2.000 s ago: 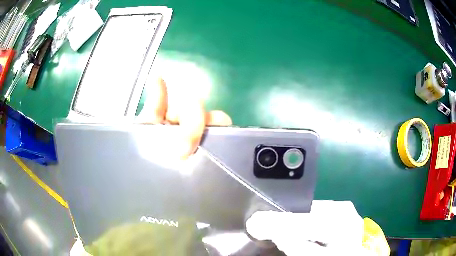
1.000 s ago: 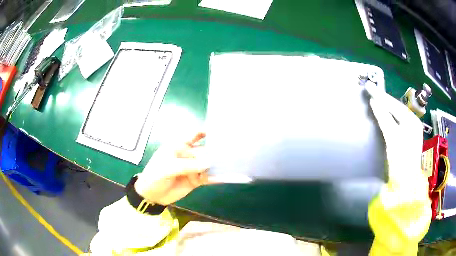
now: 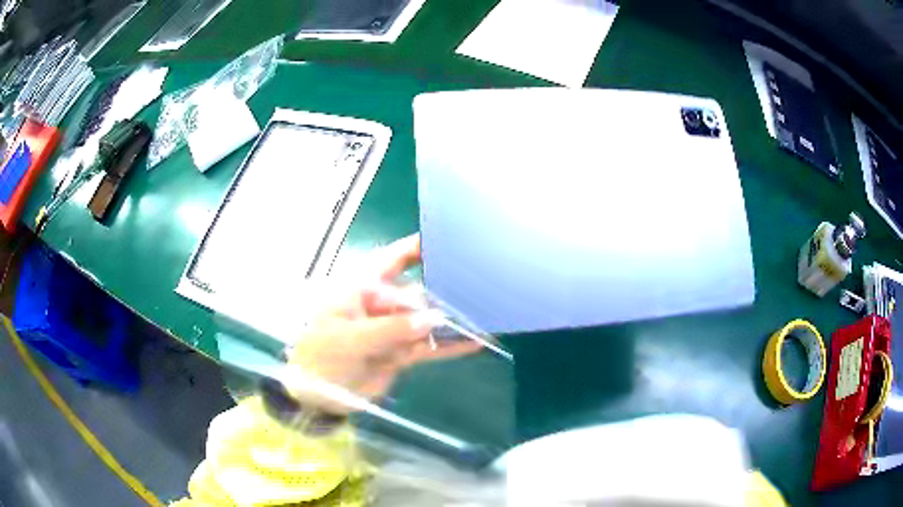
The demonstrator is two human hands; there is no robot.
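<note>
A grey tablet back cover (image 3: 584, 218) with its camera block at the upper right appears to rest on the green mat in front of me. My left hand (image 3: 366, 347), bare with a dark wristband, is at its lower left corner. Its fingers pinch a clear film (image 3: 446, 396) that hangs across the wrist and towards the bottom middle. My right hand (image 3: 629, 460), in a white glove, is low at the bottom edge, blurred and partly cut off. Its fingers cannot be made out.
A pale-centred frame on a white sheet (image 3: 282, 213) lies left. Beyond it are a plastic bag (image 3: 173, 119) and a brown holder (image 3: 117, 178). Yellow tape (image 3: 794, 361), a red tray (image 3: 850, 406) and a pump bottle (image 3: 828, 259) stand right. Tablets on sheets (image 3: 797, 109) lie at the back.
The back cover was held in both hands and now lies ahead. My right hand has moved from its right edge down to the bottom. A clear film now shows at my left hand.
</note>
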